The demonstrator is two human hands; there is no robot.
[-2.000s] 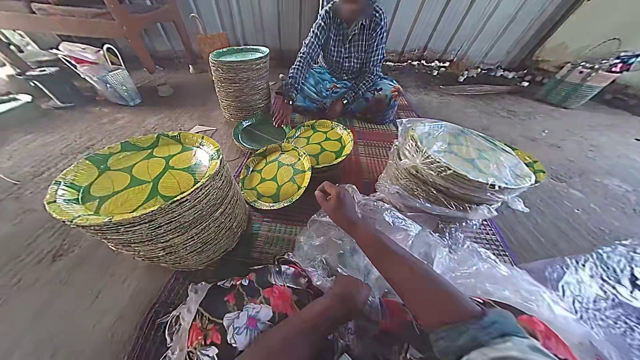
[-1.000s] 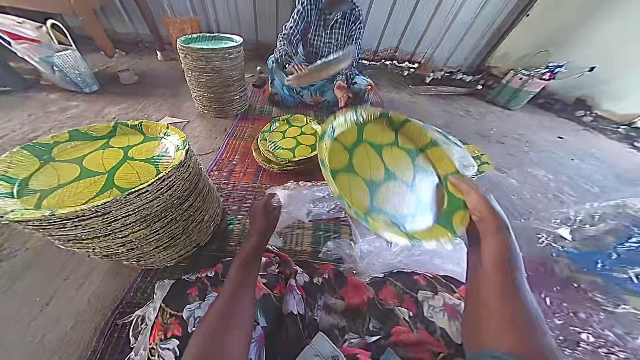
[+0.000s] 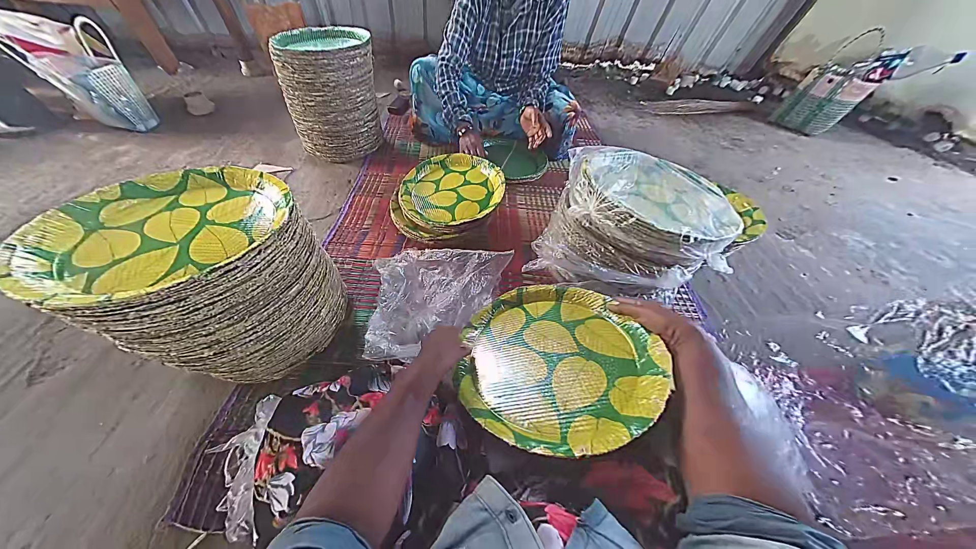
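A round plate with yellow leaves on green (image 3: 568, 374) lies tilted above my lap. My left hand (image 3: 442, 351) is at its left edge; the fingertips are partly hidden, and it looks closed on the rim. My right hand (image 3: 656, 320) grips the upper right rim. Just beyond the plate, a crumpled clear plastic bag (image 3: 435, 293) rests on the woven mat (image 3: 366, 244). A small stack of leaf-patterned plates (image 3: 450, 191) sits farther forward. To its right is a stack of plates wrapped in clear plastic (image 3: 648, 206).
A tall stack of leaf-patterned plates (image 3: 191, 297) stands at left, another tall stack (image 3: 326, 91) behind it. Across the mat sits a person in a checked shirt (image 3: 503, 61), hands by a green plate (image 3: 518, 158). Baskets stand at far left (image 3: 114, 91) and far right (image 3: 820, 103).
The plate my right hand held up one second ago is now lower, over my lap, and my left hand has come to it. The other person's raised plate is down on the mat.
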